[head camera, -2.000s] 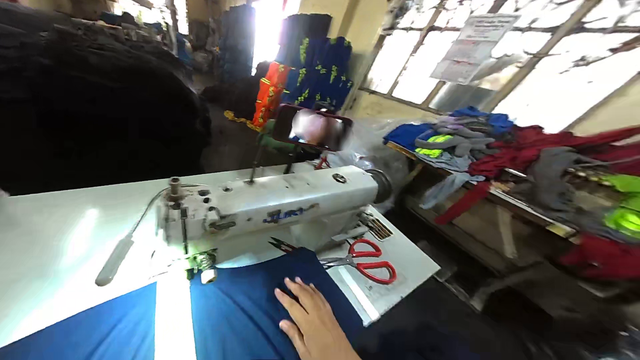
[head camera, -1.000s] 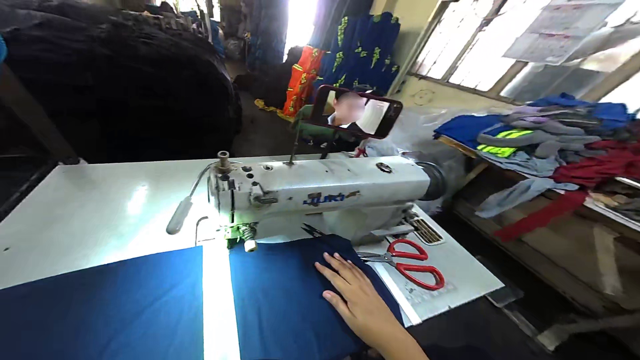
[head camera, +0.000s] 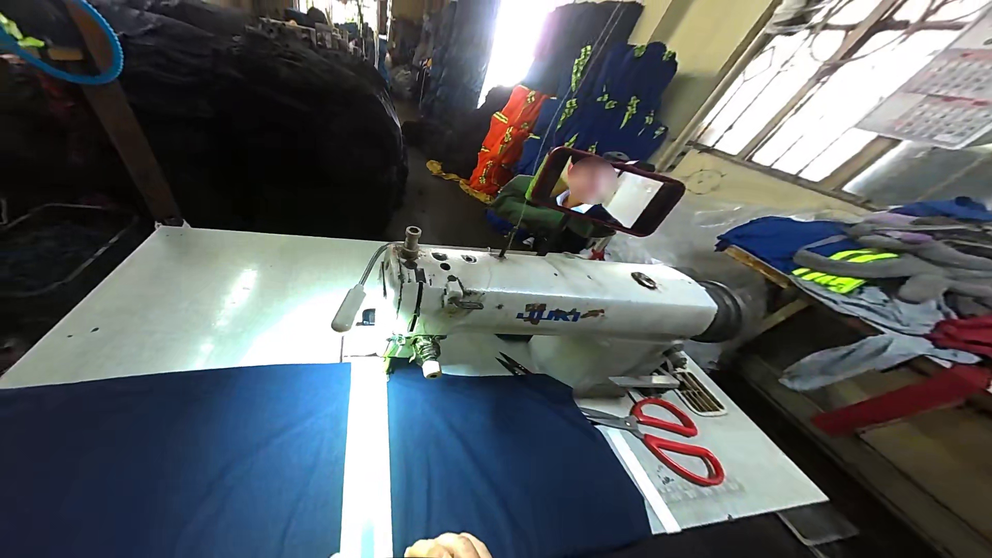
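Dark blue fabric (head camera: 511, 457) lies across the table in front of a white Juki sewing machine (head camera: 573, 298). A bright white strip (head camera: 366, 457) runs lengthwise over the fabric toward the needle area. Just right of that strip, only the curled fingers of my right hand (head camera: 449, 546) show at the bottom edge, on or near the fabric; whether they grip it cannot be told. My left hand is not plainly visible. Red-handled scissors (head camera: 659, 434) lie right of the fabric, their blades by its edge. Small dark snips (head camera: 513, 364) rest behind the fabric, below the machine arm.
A phone (head camera: 608, 190) is mounted behind the machine. At the right, a wooden bench holds piled garments (head camera: 876, 263). A large dark heap (head camera: 294, 124) stands beyond the white table (head camera: 194, 302). Orange garments (head camera: 508, 139) and blue ones hang at the back.
My right hand, spread flat on the fabric near the scissors before, has moved toward the bottom edge beside the white strip, its fingers now curled. The view has shifted.
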